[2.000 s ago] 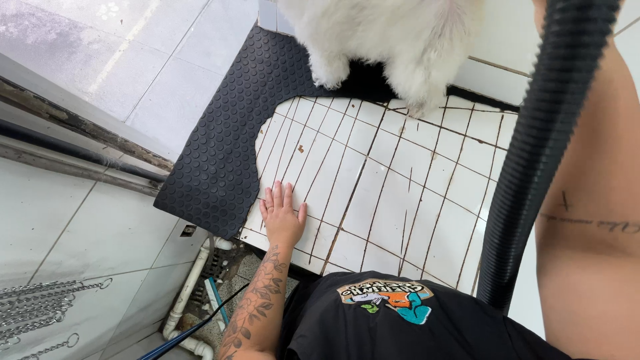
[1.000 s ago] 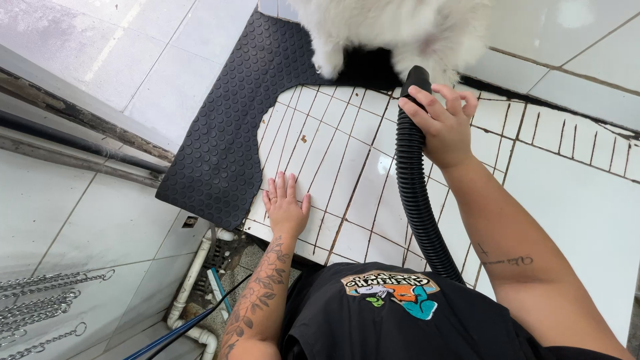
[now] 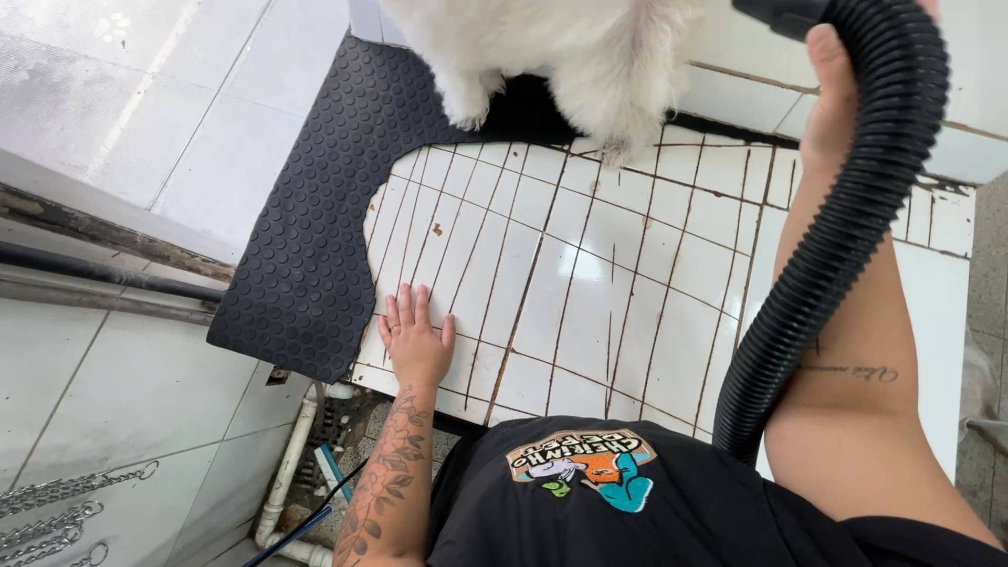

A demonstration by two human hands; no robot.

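Observation:
My left hand [image 3: 417, 340] lies flat on the white tiled table top [image 3: 587, 315], fingers slightly spread, holding nothing. It is close to the curved edge of a black studded rubber mat [image 3: 303, 228]. At the upper right, my right hand [image 3: 835, 94] grips a black corrugated dryer hose [image 3: 854, 213] near its nozzle [image 3: 780, 12], which points left at the frame's top edge. Only the thumb and side of this hand show; the hose hides the rest. A white fluffy dog [image 3: 543, 47] stands at the table's far side, partly on the mat; its head is out of view.
White tiled walls [image 3: 71, 346] stand at the left and beyond the table. Metal chains [image 3: 75, 492] hang at the lower left. A white pipe [image 3: 283, 472] and a blue cable [image 3: 287, 539] run beside the near left table edge. The hose passes down beside my black apron [image 3: 669, 528].
My right hand has lifted the hose and its nozzle up and to the right, away from the dog's legs, where they were one second ago. My left hand has stayed on the table top.

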